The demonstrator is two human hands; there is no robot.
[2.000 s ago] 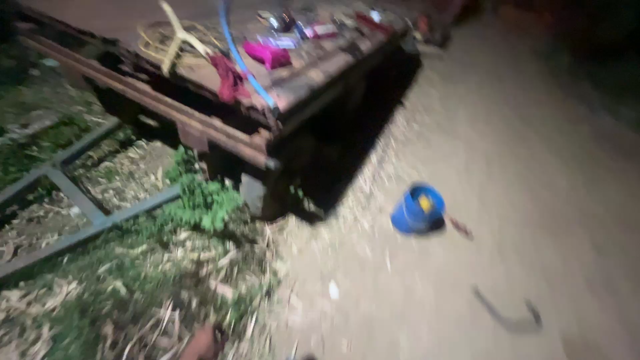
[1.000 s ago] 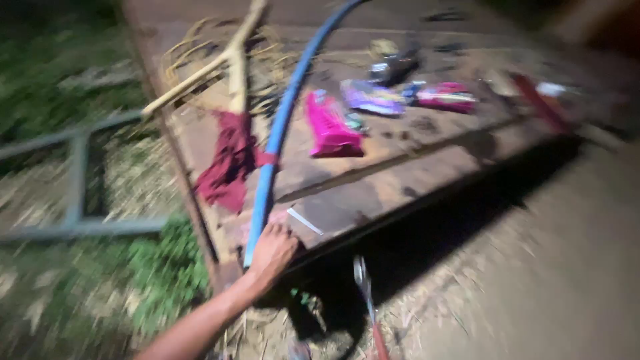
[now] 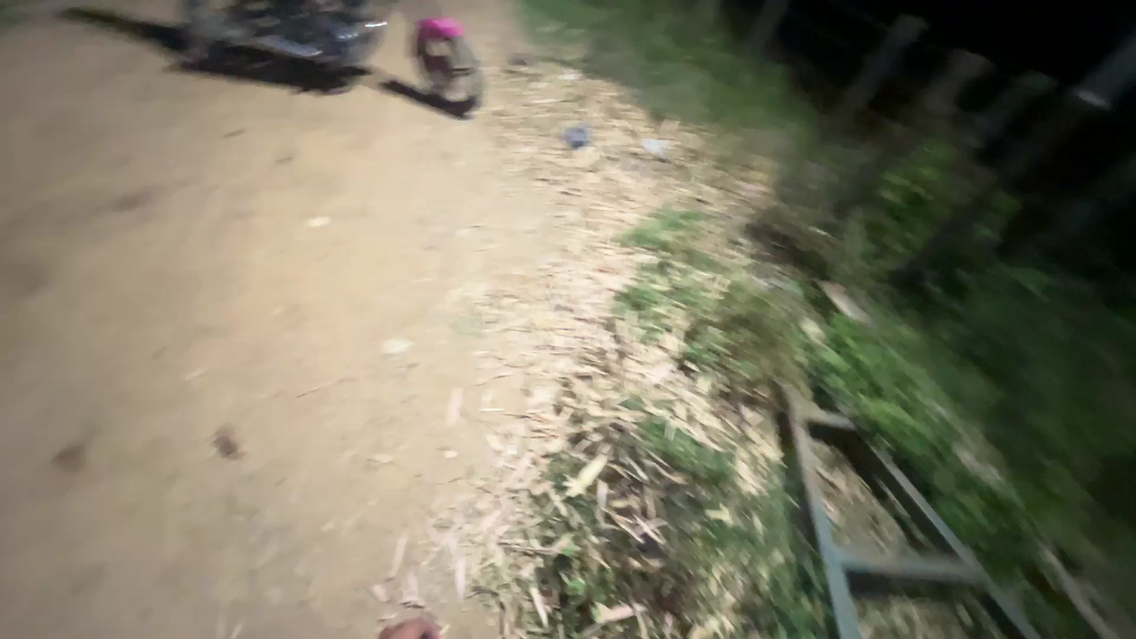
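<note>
Neither of my hands can be made out. A small bit of skin point(image 3: 410, 628) shows at the bottom edge, left of centre; whether it is part of a foot or a hand, I cannot tell. Around it lie bare dirt ground point(image 3: 266, 355) and pale dry plant scraps point(image 3: 586, 475). The view is blurred, and no held object shows.
A motorcycle point(image 3: 293, 35), cut off by the top edge, stands at the upper left beside a wheel with a pink fender point(image 3: 441, 31). A metal ladder-like frame point(image 3: 910, 568) lies in the grass at lower right. Posts point(image 3: 879, 67) stand in the dark upper right.
The view has swung away from the rusty flatbed. One second ago my left hand was at the blue pipe's end on it, and a red-handled tool showed nearby; both are out of view.
</note>
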